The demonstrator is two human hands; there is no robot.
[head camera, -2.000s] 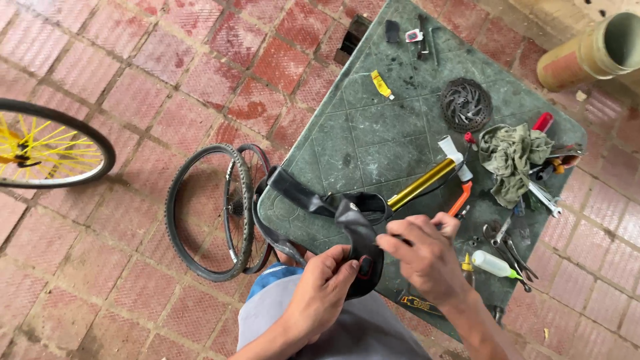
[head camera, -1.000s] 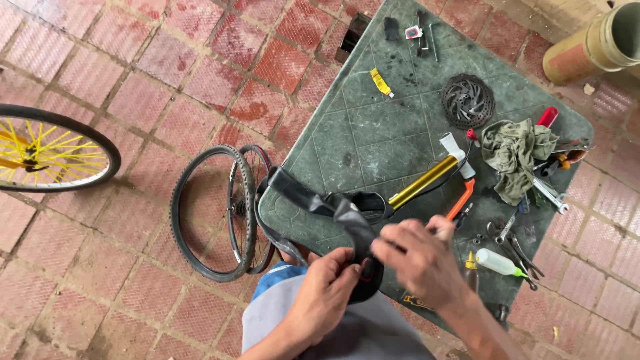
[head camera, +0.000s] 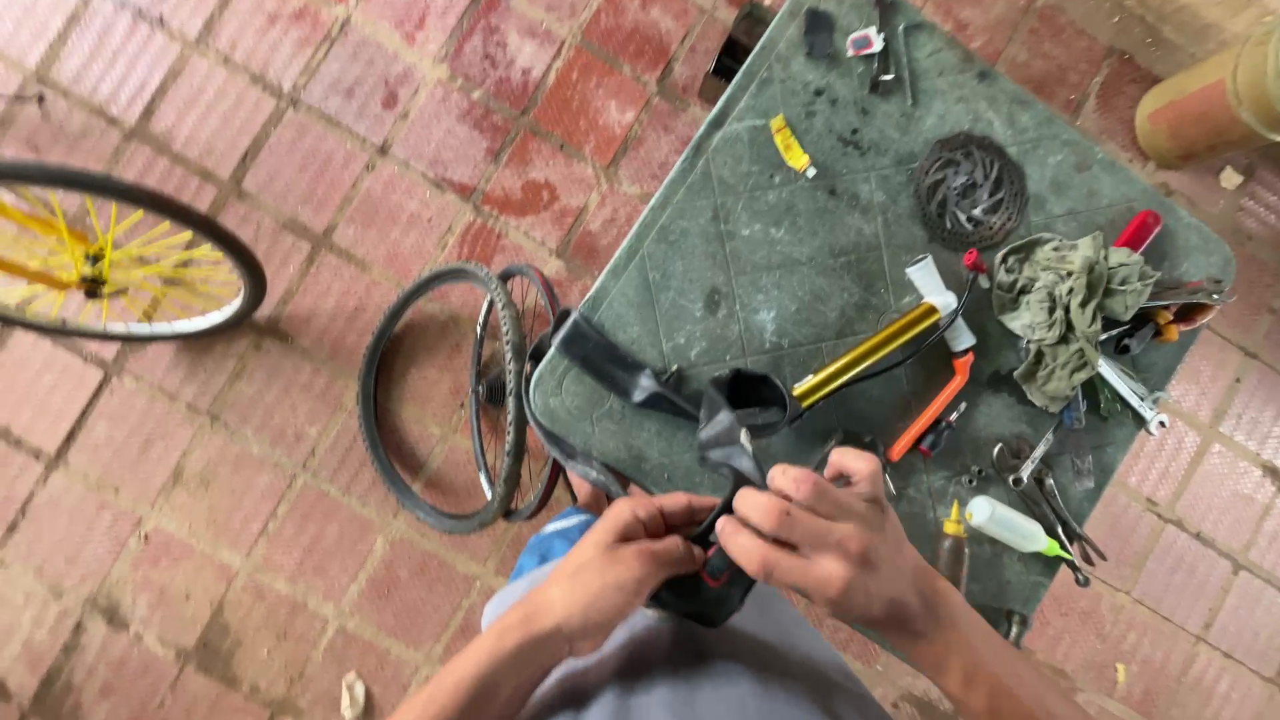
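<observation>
A limp black rubber bicycle inner tube lies over the left corner of the green table and runs down to both hands. My left hand pinches a section of it between thumb and fingers. My right hand has curled fingers against the same section, close to the left; what its fingertips grip is partly hidden. Under the hands, near my lap, is a black item with a red mark, mostly covered. A gold hand pump with an orange handle lies just beyond the right hand.
On the table are a brake rotor, a crumpled rag, a yellow tube, a combination wrench, pliers and a white bottle. A tyre and wheel stand left; a yellow-spoked wheel is farther left.
My right hand's fingers have shifted on the tube, beside the left hand. The black item with the red mark, hidden a second ago, shows again between the hands.
</observation>
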